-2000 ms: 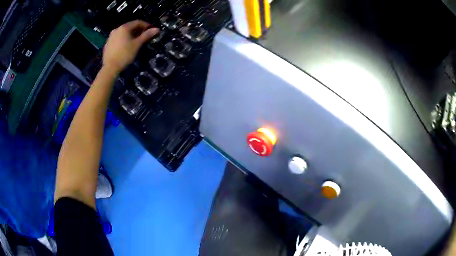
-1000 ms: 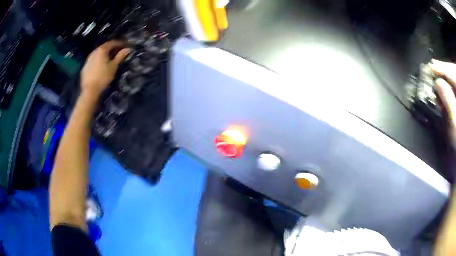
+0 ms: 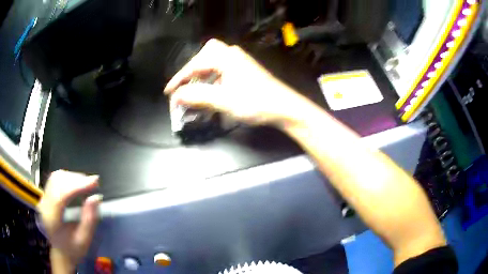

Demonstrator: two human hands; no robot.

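My right hand [image 3: 214, 80] reaches in from the right over the black machine plate [image 3: 257, 142]. Its fingers and thumb are around a silver part [image 3: 177, 115] on top of the small dark fixture [image 3: 198, 132]. The hand hides most of this part, so I cannot tell whether it is a loose module or the fixture's top. My left hand [image 3: 72, 214] is blurred at the panel's left end, with thumb and fingers apart and nothing visible in them.
The grey panel [image 3: 257, 214] carries red [image 3: 104, 264], white [image 3: 131, 263] and orange [image 3: 162, 259] buttons. A white fan grille [image 3: 260, 268] shows below. Yellow-edged posts [image 3: 439, 61] stand at both sides. A warning label [image 3: 350, 90] lies right. A parts tray [image 3: 439, 147] shows far right.
The view has swung from the left tray to the machine plate. My left hand has left the tray and is at the panel's left end. My right hand now shows fully over the fixture.
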